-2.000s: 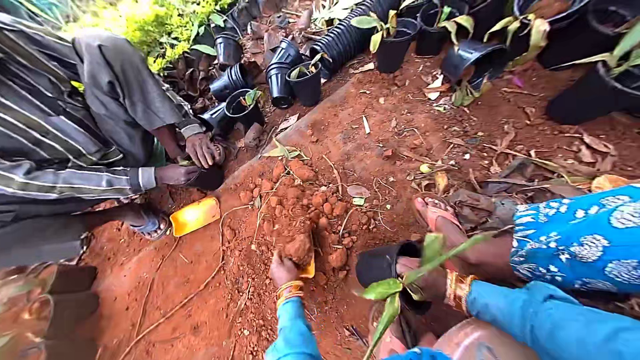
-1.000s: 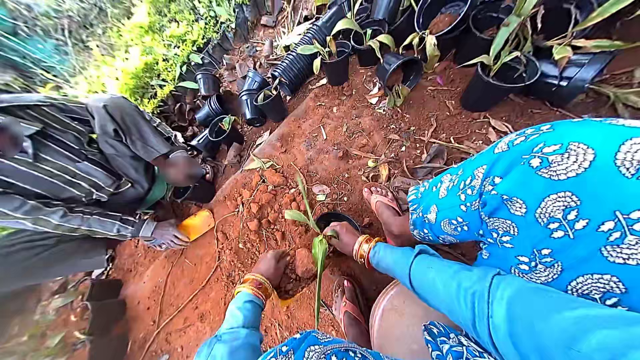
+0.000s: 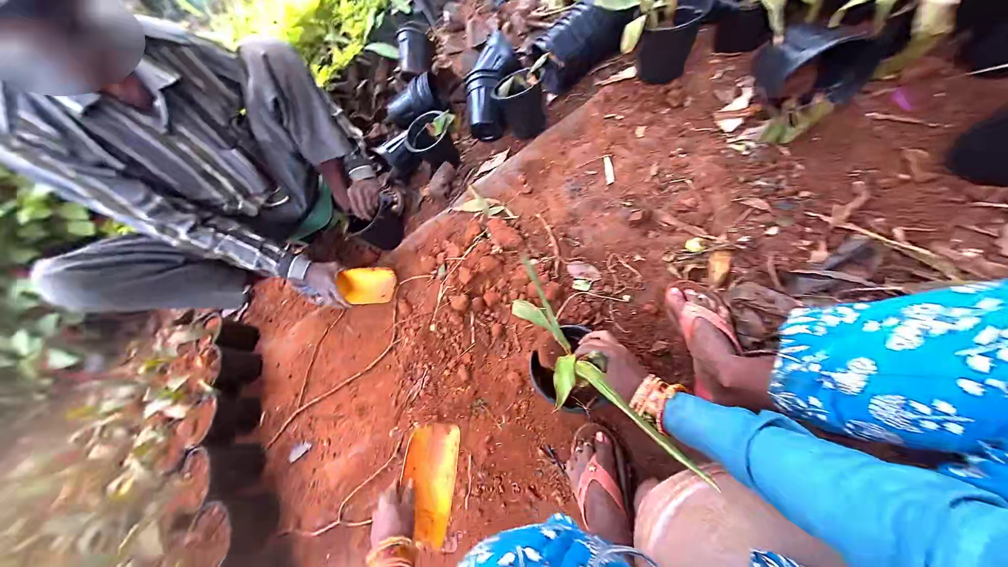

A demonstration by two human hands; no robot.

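Observation:
My right hand [image 3: 614, 362] grips the rim side of a black plastic pot [image 3: 543, 378], which stands upright on red soil with a green leafy seedling [image 3: 563, 358] rising from it. At the bottom of the view my left hand [image 3: 394, 512] is at the side of a yellow scoop [image 3: 433, 480] lying along the ground; whether the fingers close on it cannot be told. A heap of loose red soil clods [image 3: 480, 291] lies just beyond the pot.
A person in a striped shirt [image 3: 205, 126] sits at upper left, one hand at a second yellow scoop [image 3: 367, 285], the other at a black pot [image 3: 382, 224]. Black pots [image 3: 492, 87] lie and stand along the top. Potted plants [image 3: 197, 441] line the lower left. My sandalled feet [image 3: 598, 480] flank the pot.
My left hand has moved from the soil clods down to the yellow scoop. The co-worker's scoop has shifted toward the heap. My right hand stays at the pot.

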